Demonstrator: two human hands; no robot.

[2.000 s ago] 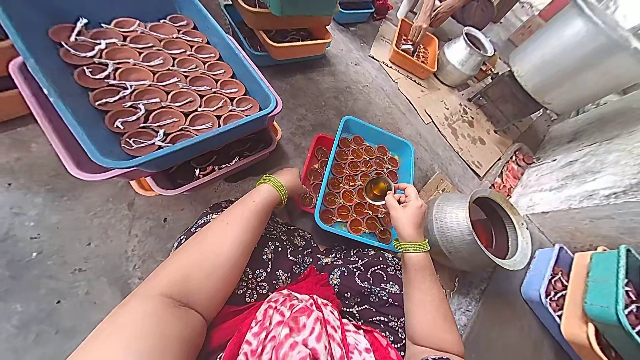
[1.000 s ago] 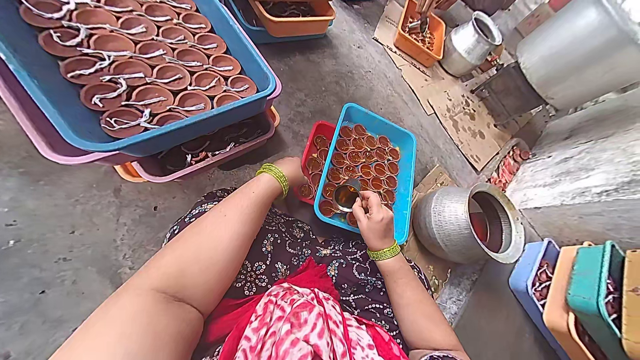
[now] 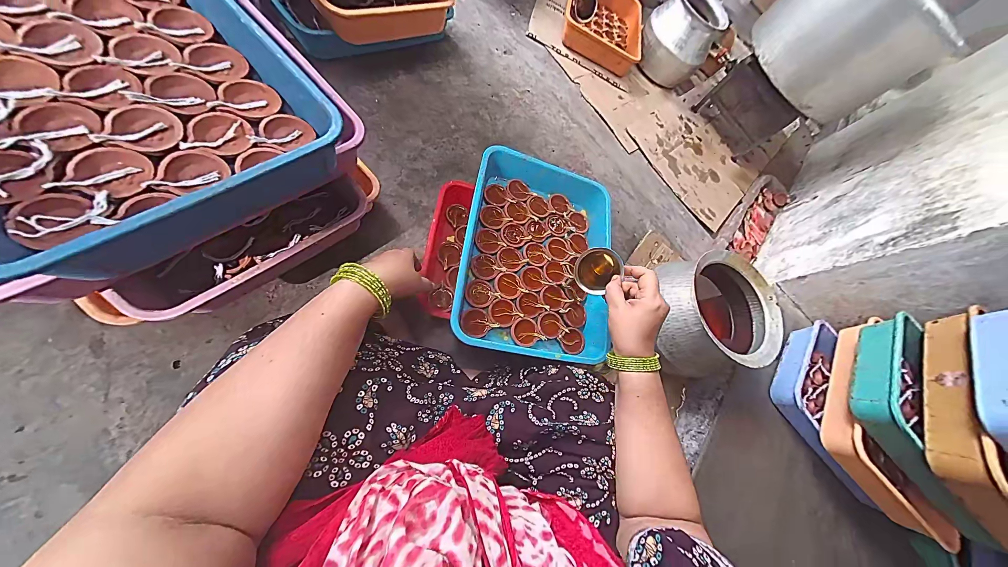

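Note:
My right hand (image 3: 635, 311) grips a small round metal cup (image 3: 598, 270) of amber liquid over the right side of a light-blue plastic tray (image 3: 532, 352). Small clay lamps (image 3: 535, 253) with wicks fill that tray, and liquid glints in them. My left hand (image 3: 402, 273) is at the near left edge of a red tray (image 3: 435, 250), which shows partly beside the blue one and also holds clay lamps; whether its fingers grip the rim is unclear. Just right of my right hand stands a wide-rimmed metal pot (image 3: 768, 315) with dark reddish liquid inside.
At the left, stacked trays (image 3: 339, 130) hold larger clay lamps with white wicks. More stacked trays (image 3: 874, 370) stand at the lower right. Cardboard (image 3: 685, 153), an orange tray (image 3: 602, 59), a metal pot (image 3: 677, 47) and a large metal vessel (image 3: 850, 47) lie beyond, near a wall.
My right hand with the cup has moved from over the lamps to the light-blue tray's right side since one second ago. My left hand stays near the red tray.

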